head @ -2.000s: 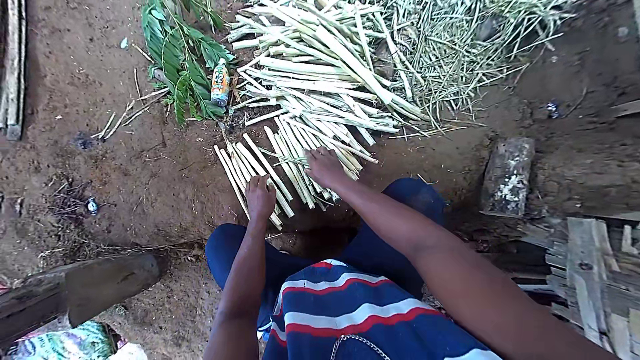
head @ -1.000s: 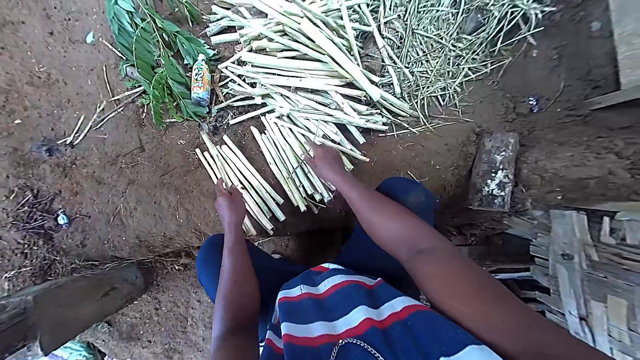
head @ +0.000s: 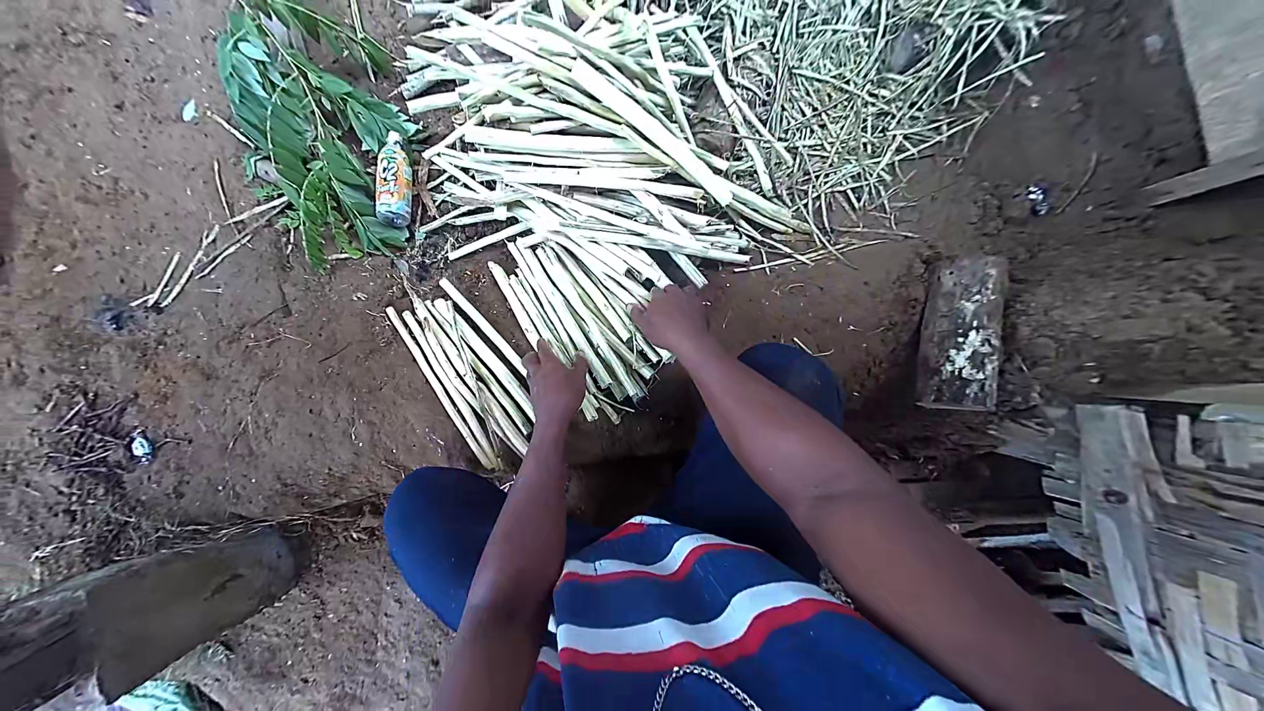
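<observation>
Peeled pale plant stalks lie on the bare earth in a small bundle [head: 459,370] at the left and a second bundle [head: 568,316] beside it. My left hand [head: 558,383] is at the near left edge of the second bundle, its fingertips on or just over the stalks. On that bundle's right side rests my right hand [head: 673,318]; its fingers are partly hidden and their grip cannot be made out. A large loose pile of peeled stalks [head: 592,148] lies beyond both bundles, partly overlapped by the second one.
Thin green peelings [head: 839,109] are heaped at the upper right. A plastic bottle [head: 393,183] lies against leafy green branches [head: 296,118]. A wooden block [head: 963,334] and stacked split wood [head: 1136,533] are at the right; a log [head: 158,602] is at the lower left.
My left hand has moved right, from the left bundle to the near left edge of the second bundle. My right hand stays by the second bundle.
</observation>
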